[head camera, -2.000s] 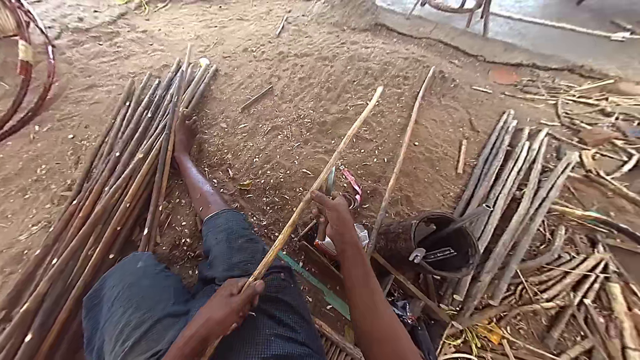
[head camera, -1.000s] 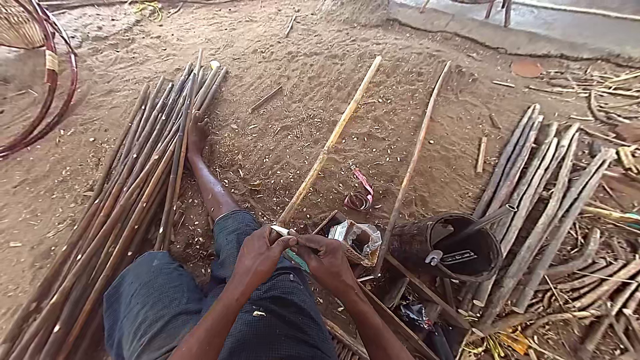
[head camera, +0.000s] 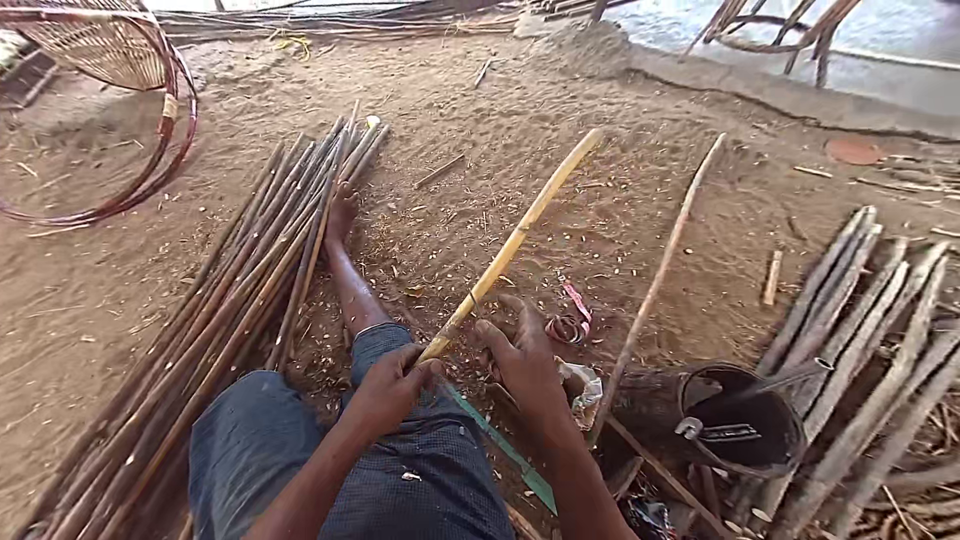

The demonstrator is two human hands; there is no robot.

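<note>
My left hand [head camera: 394, 386] grips the lower end of a pale yellow cane pole [head camera: 517, 240], which slants up and away to the right with dark rings at its joints. My right hand [head camera: 521, 345] is just right of the pole, thumb and fingers apart; whether a small tool is in it is hard to see. A green strip, perhaps a blade [head camera: 499, 439], lies by my thigh between the forearms. A bundle of dark cane poles [head camera: 247, 300] lies on the left, beside my outstretched leg.
A thin stick [head camera: 660, 277] slants on the right, near a dark bucket [head camera: 742, 420] holding metal tools. Grey split wood [head camera: 862, 330] is stacked beyond it. A pink strap [head camera: 576, 300] lies on the sandy ground. Reddish cane hoops [head camera: 165, 135] and wickerwork stand at upper left.
A second ago both hands were together over my lap at a pale end; now they are apart, the left on the pole and the right beside it. The view has tilted up somewhat.
</note>
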